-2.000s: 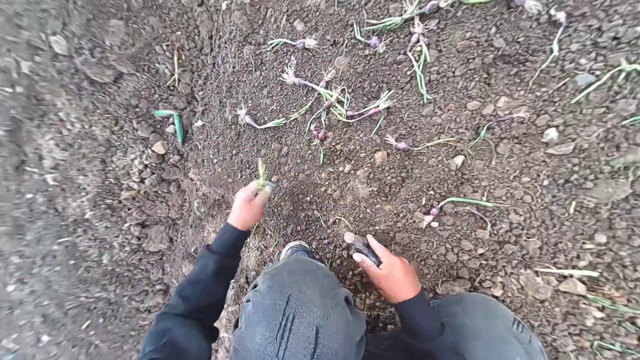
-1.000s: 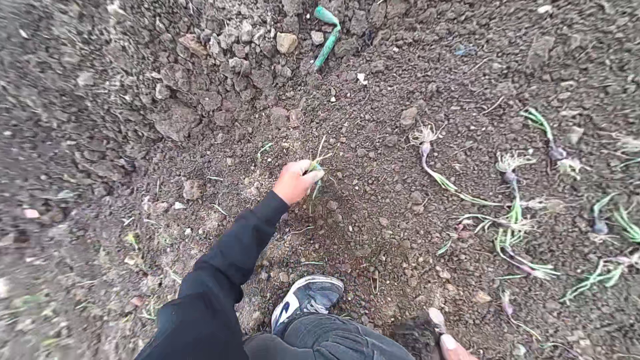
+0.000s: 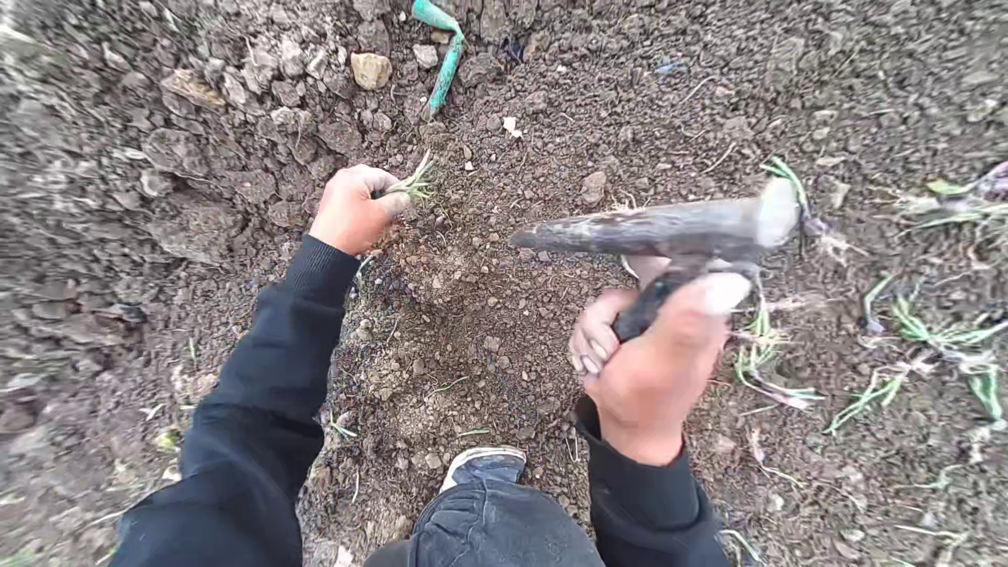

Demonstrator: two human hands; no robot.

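My left hand (image 3: 361, 208) pinches a small tuft of green and pale stems (image 3: 415, 183) just above the soil, left of the middle. My right hand (image 3: 657, 346) is closed around the dark handle of a stubby wooden tool (image 3: 646, 231), perhaps a dibber. Its tapered dark end points left and its pale, blunt end right; it is blurred and held above the ground. Pulled onion-like plants with roots and green leaves (image 3: 768, 362) lie on the soil behind and right of my right hand.
A bent green object (image 3: 447, 67) lies on the soil at the top, beside a tan stone (image 3: 371, 71). Larger clods (image 3: 185, 150) cover the upper left. More onion-like plants (image 3: 937, 331) lie at far right. My shoe (image 3: 484, 465) and knee are at bottom centre.
My right hand has come up into view with the wooden tool, which was low at the bottom edge a second ago. My left hand still holds green stems. The view has turned since the earliest frame.
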